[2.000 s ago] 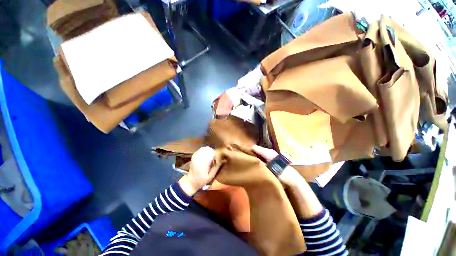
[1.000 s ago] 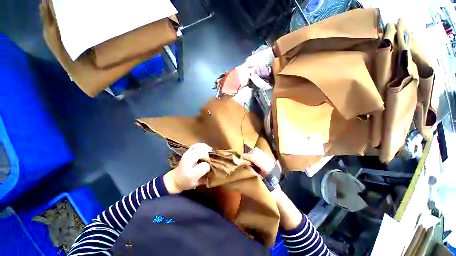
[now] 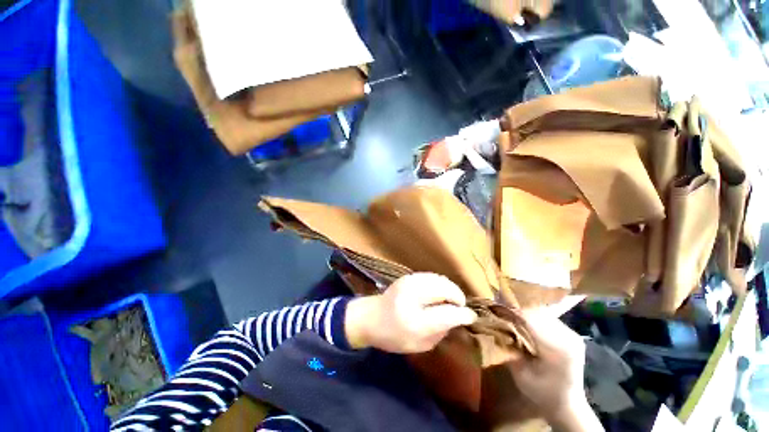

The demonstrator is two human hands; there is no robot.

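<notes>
A partly sewn brown garment (image 3: 434,232) lies over my lap and spreads out beyond my hands, its layered edges pointing to the upper left. My left hand (image 3: 417,312) pinches gathered folds of it at the centre. My right hand (image 3: 548,363) holds the same bunched folds just to the right, partly blurred. An orange-brown part of the cloth (image 3: 455,371) hangs below my hands. A dark apron (image 3: 354,380) with small blue embroidery covers my lap.
A bundle of brown pieces (image 3: 590,160) is heaped at the right, with an orange piece (image 3: 544,232) on it. A white sheet (image 3: 278,42) lies on a brown stack at the upper left. Blue bins (image 3: 126,169) stand at the left. Scrap cloth (image 3: 459,152) lies beside the bundle.
Both hands have moved to the right in view with the gathered folds between them. The garment has been spread out further beyond the hands. The surroundings have shifted as the view moved.
</notes>
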